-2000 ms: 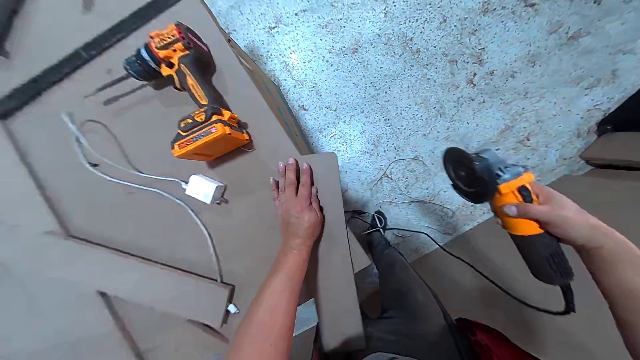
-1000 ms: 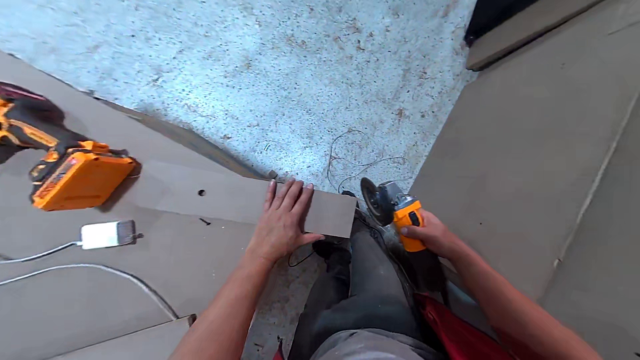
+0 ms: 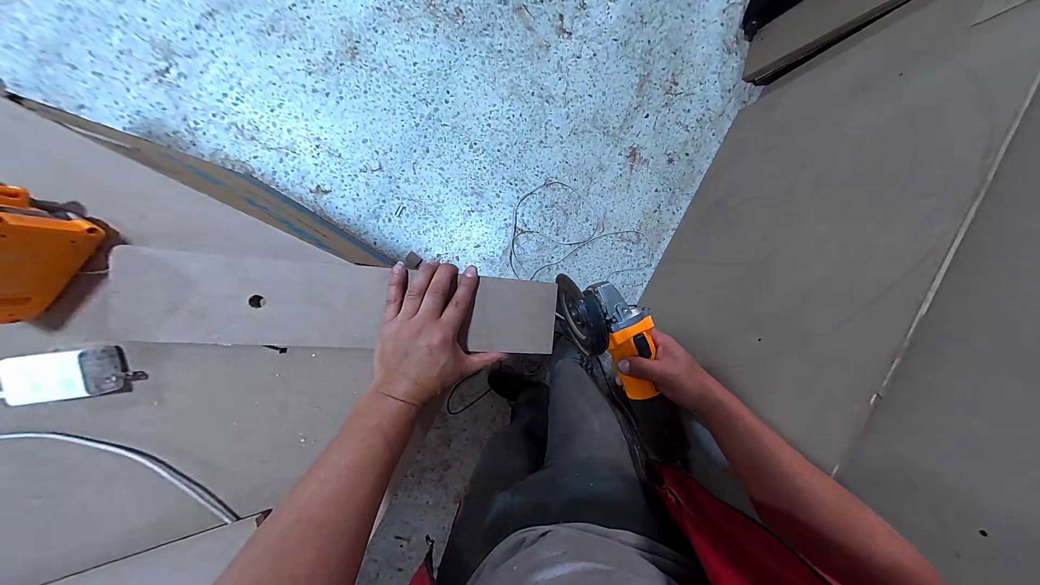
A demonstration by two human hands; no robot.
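Note:
My left hand (image 3: 426,337) lies spread on a flat board strip (image 3: 325,305), pressing it down near its right end; its fingertips reach the far edge. The strip has a round hole toward the left and overhangs the panel edge. My right hand (image 3: 670,370) is closed around the orange body of an angle grinder (image 3: 632,345). The grinder's disc (image 3: 581,315) stands upright right at the strip's end; whether the two touch I cannot tell. Part of the grinder's rear body is dark and hard to make out.
An orange cordless drill (image 3: 41,252), partly out of view, and a white power adapter (image 3: 61,375) with a cable (image 3: 138,455) lie on the left panel. A large panel (image 3: 812,284) fills the right side. Thin wire (image 3: 561,240) lies on the speckled floor. My legs are between the panels.
The strip, earlier lengthwise beside my left hand, now lies crosswise under it. My right hand has brought the grinder from well off to the right to the strip's end. The view has shifted rightward.

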